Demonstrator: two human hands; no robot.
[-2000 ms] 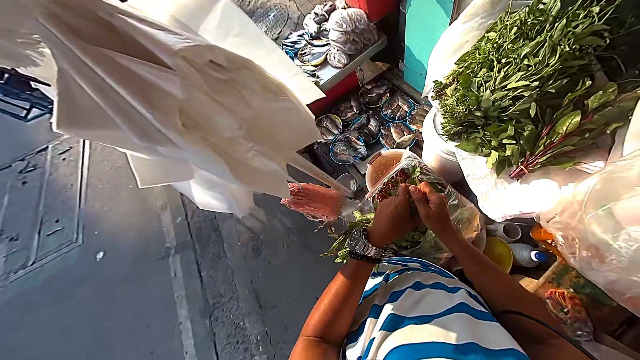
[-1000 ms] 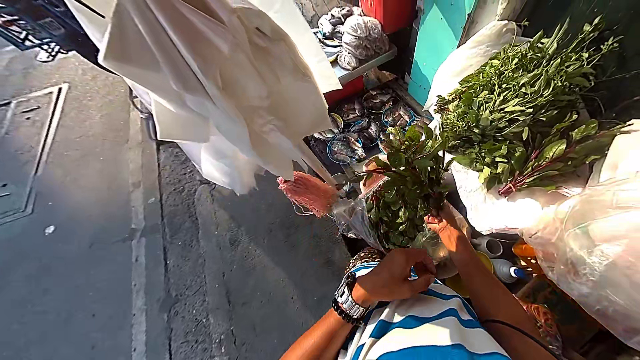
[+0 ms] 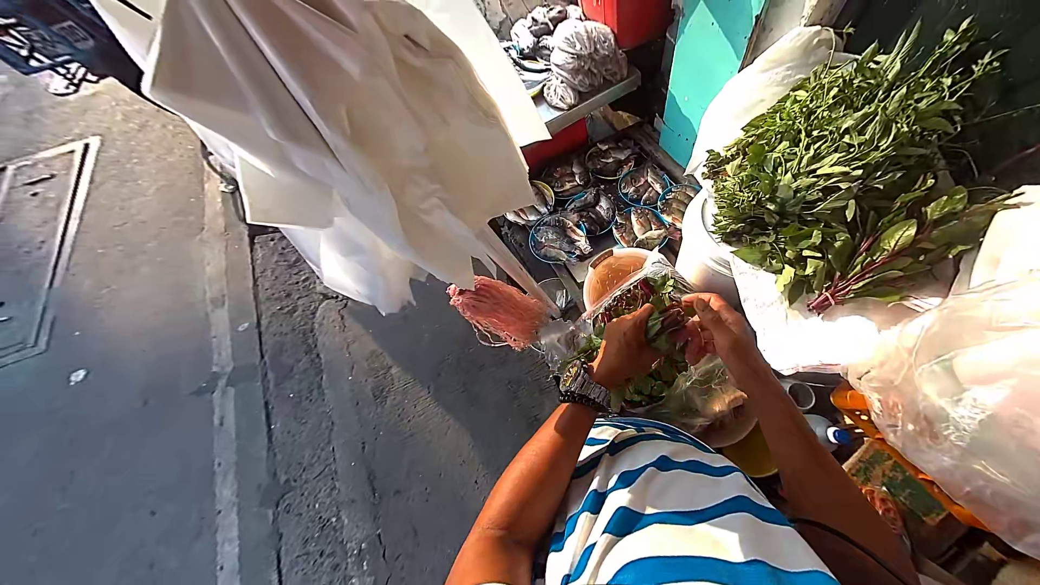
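My left hand point(image 3: 626, 348), with a metal watch at its wrist, is closed around a bunch of leafy greens point(image 3: 654, 382) in front of my striped shirt. At the right side of the same bunch, the fingers of my right hand point(image 3: 719, 325) pinch its reddish stems. Clear plastic point(image 3: 707, 390) lies against the greens, below and beside them. Left of my left hand hangs a bundle of pink plastic string point(image 3: 500, 312). Just beyond the bunch is a round orange-brown bowl point(image 3: 615, 276). A large heap of leafy greens point(image 3: 845, 162) rests on white sacking at the right.
White plastic sheets point(image 3: 349, 122) hang at upper left over the street. Several plates of fish point(image 3: 561, 237) stand ahead, below a ledge with bagged goods point(image 3: 583, 53). A large clear plastic bag point(image 3: 959, 398), a bottle with a blue cap point(image 3: 825, 431) and an orange crate point(image 3: 853, 402) are at the right.
The greens stood upright above my hands one second ago; now they lie lower, inside or against the plastic. My left hand has moved up from near my shirt onto the bunch.
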